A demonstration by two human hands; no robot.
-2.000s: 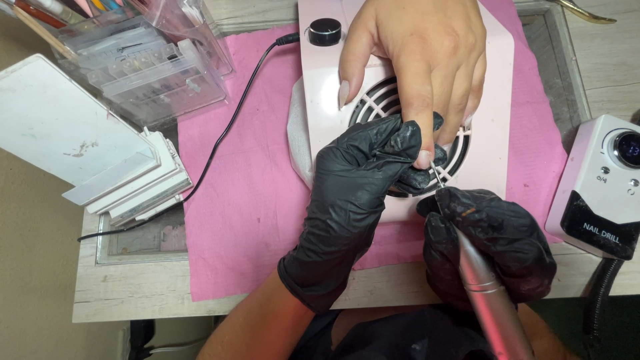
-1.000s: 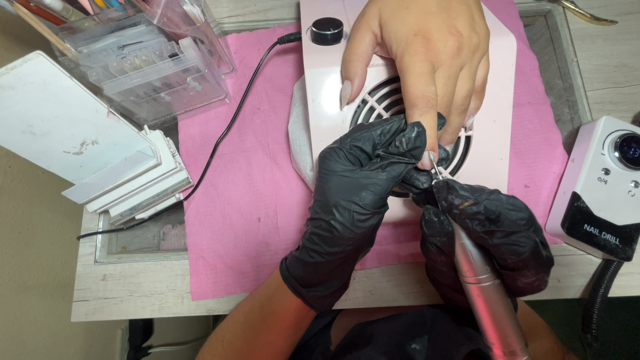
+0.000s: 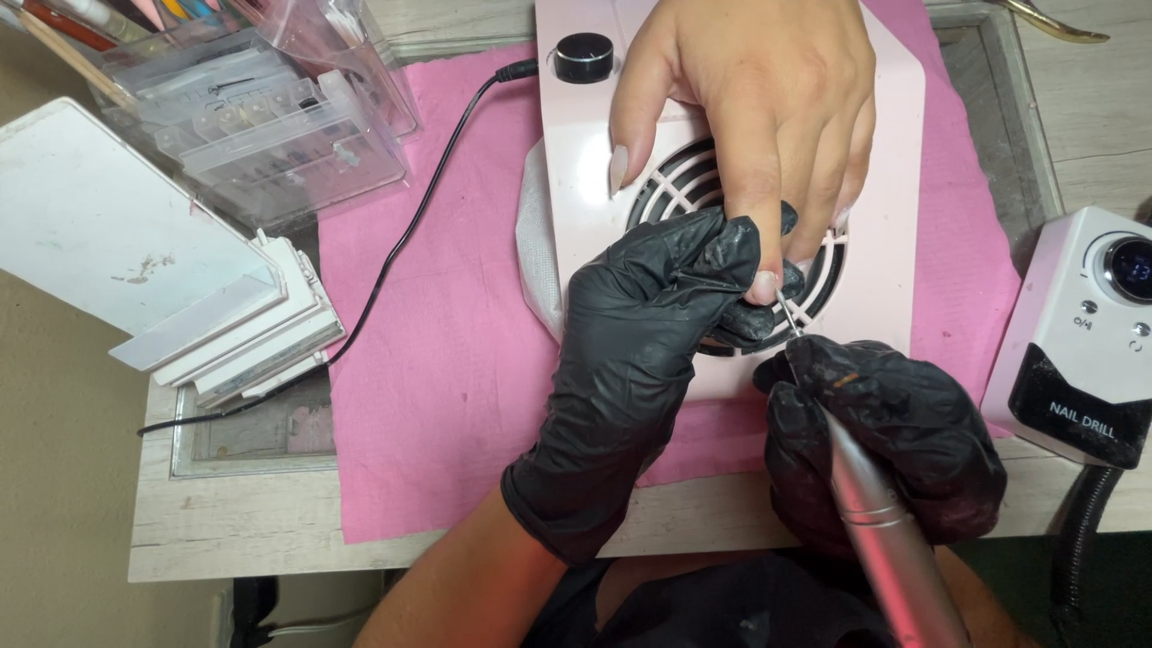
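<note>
My left hand (image 3: 630, 360), in a black glove, grips the index finger of another person's hand (image 3: 774, 99) near its tip. In my right hand (image 3: 891, 441), also gloved in black, is a silver nail drill handpiece (image 3: 877, 531). Its thin metal bit (image 3: 789, 315) points at the edge of the index fingernail (image 3: 763, 286); whether they touch, I cannot tell. The other person's hand lies palm down on a pale pink nail dust collector (image 3: 873, 270), over its round fan grille. Part of the grille is hidden by our hands.
Under the dust collector lies a pink paper towel (image 3: 432, 432). A black cable (image 3: 396, 252) crosses it. White cases (image 3: 243, 333) and a clear plastic organizer (image 3: 297, 171) with tools stand at left. The nail drill control box (image 3: 1080, 333) is at right, and a gold-coloured metal tool (image 3: 1053, 22) lies behind it.
The handpiece and my right hand have shifted slightly about the fingertip. My left hand keeps its grip on the other person's finger.
</note>
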